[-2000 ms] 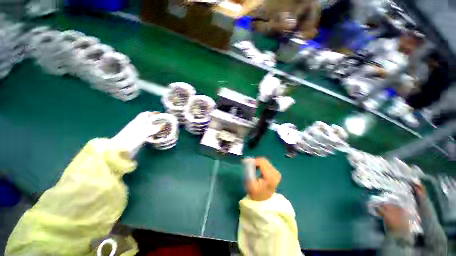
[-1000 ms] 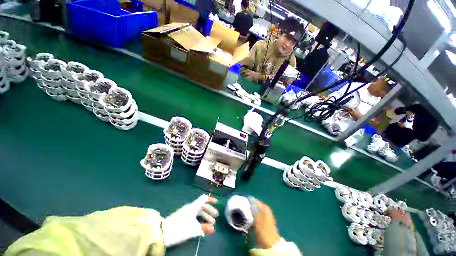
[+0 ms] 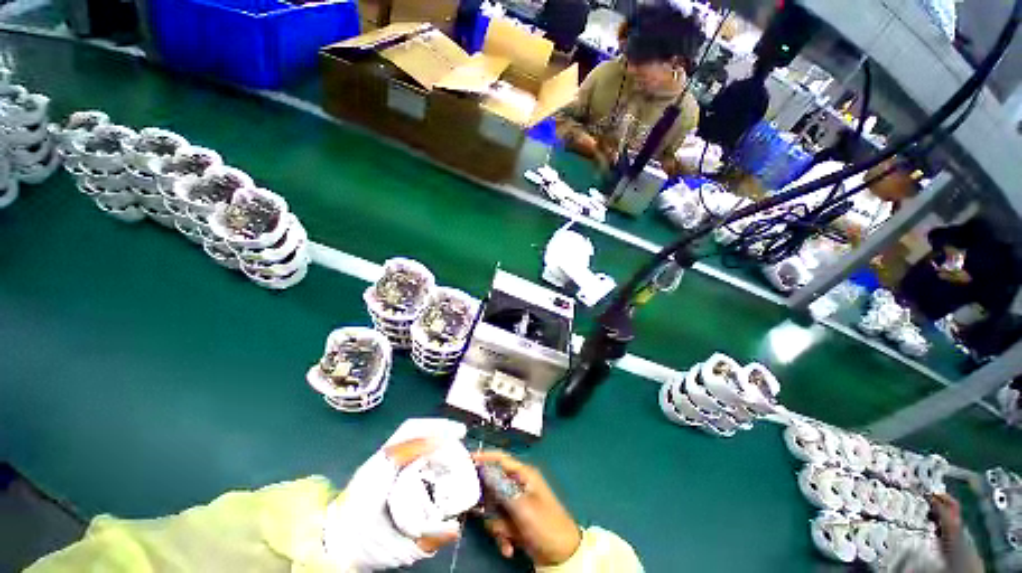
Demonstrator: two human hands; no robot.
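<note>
My left hand (image 3: 387, 504), in a white glove, holds a round white plastic housing (image 3: 435, 489) in front of the screw feeder. My right hand (image 3: 529, 513), with a grey speckled wrap on one finger, is at the housing's right side, its fingers curled; whether it grips anything is hidden. The silver-grey screw feeder (image 3: 510, 353) stands just beyond my hands. The black electric screwdriver (image 3: 596, 356) hangs right of the feeder. Short stacks of housings with boards (image 3: 355, 367) stand left of the feeder.
Leaning rows of filled housings (image 3: 249, 218) line the left. White housings (image 3: 717, 392) stand at right, with more rows (image 3: 857, 492) where another person's hand (image 3: 948, 524) reaches in. White covers (image 3: 572, 260) lie behind the feeder. Cardboard boxes (image 3: 448, 106) and a blue bin (image 3: 252, 43) stand beyond.
The white housing has passed from my right hand into my gloved left hand. My left hand has closed around it, and my right hand has shifted slightly left beside it.
</note>
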